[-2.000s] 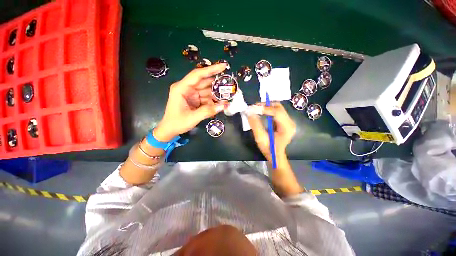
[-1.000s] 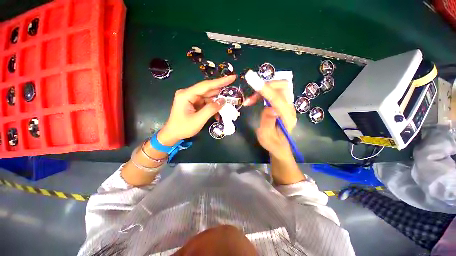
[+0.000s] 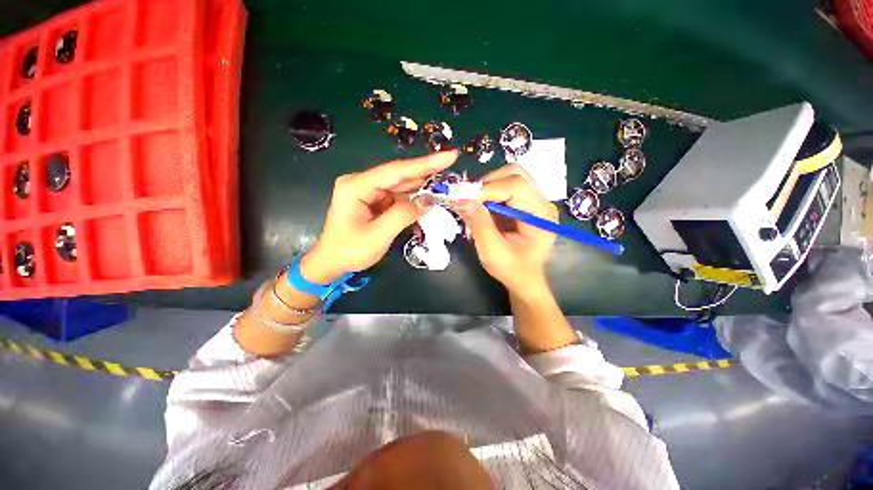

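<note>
My left hand [image 3: 369, 218] holds a round unit [image 3: 442, 180] between thumb and fingers; fingers and a tool tip partly hide it. A crumpled white wipe [image 3: 436, 237] hangs below my left thumb. My right hand [image 3: 515, 230] grips a blue stick tool [image 3: 560, 227] like a pen, its tip at the round unit. White finger cots cover fingertips of my right hand. A round unit [image 3: 415, 252] lies partly under the wipe. Several dark-and-gold parts [image 3: 403, 130] lie above my hands. A white paper sheet [image 3: 549, 163] lies behind my right hand.
Stacked red trays [image 3: 163, 215] stand left, some pockets holding round parts. A dark disc [image 3: 311, 129] lies beside them. Several round units [image 3: 602, 176] lie right, near a white bench instrument [image 3: 732, 191]. A pale metal strip [image 3: 555, 93] lies diagonally behind. A person's pale sleeve [image 3: 842, 316] shows right.
My right hand has turned the blue stick from steep to nearly level and brought its tip to the round unit. My left hand still holds the unit; the wipe has shifted beneath it.
</note>
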